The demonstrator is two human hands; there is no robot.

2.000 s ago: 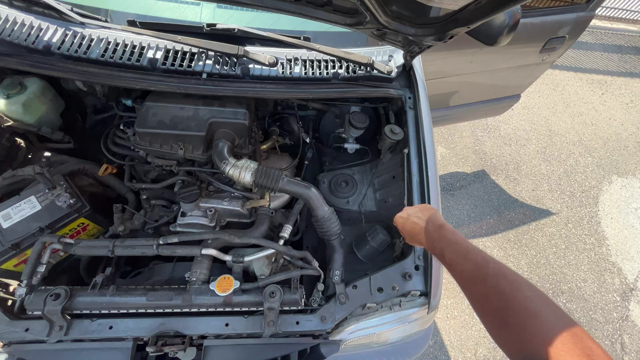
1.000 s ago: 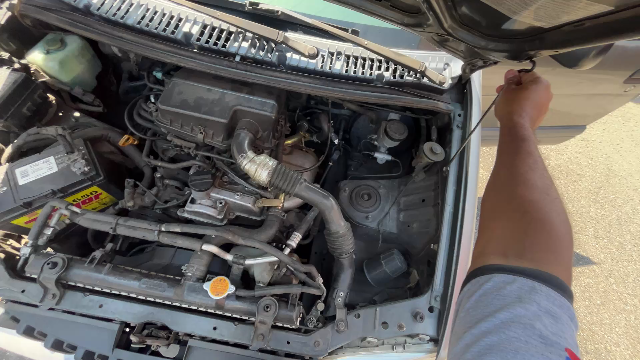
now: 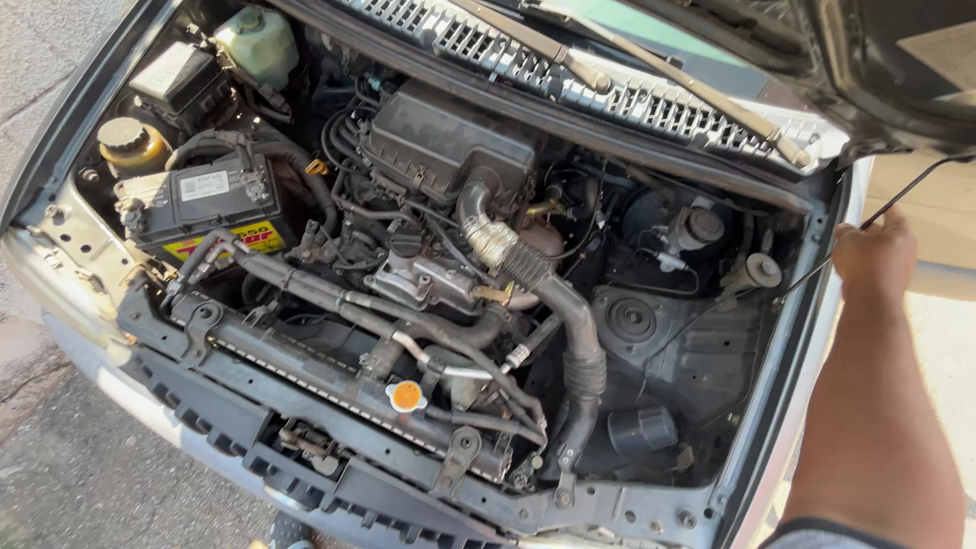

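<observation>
My right hand (image 3: 874, 248) is closed around the thin black hood prop rod (image 3: 907, 185) at the right side of the engine bay. The rod slants from the inner edge of the fender up to the underside of the raised hood (image 3: 854, 72). Left of the hand lie the brake fluid reservoir (image 3: 701, 226) and a round-topped strut mount (image 3: 630, 317). The black air filter housing (image 3: 450, 137) sits at the back middle of the bay. My left hand is not in view.
A car battery (image 3: 206, 200), a coolant bottle (image 3: 256, 47) and a radiator with an orange cap (image 3: 407, 396) are in the bay. Wiper arms (image 3: 671, 76) cross the cowl. The front bumper (image 3: 191, 450) edges the near side, with pavement (image 3: 137, 476) beyond.
My right hand was at the fender edge, then up at the hood with the rod; now it is lower on the rod. The view has turned and shows more of the left side.
</observation>
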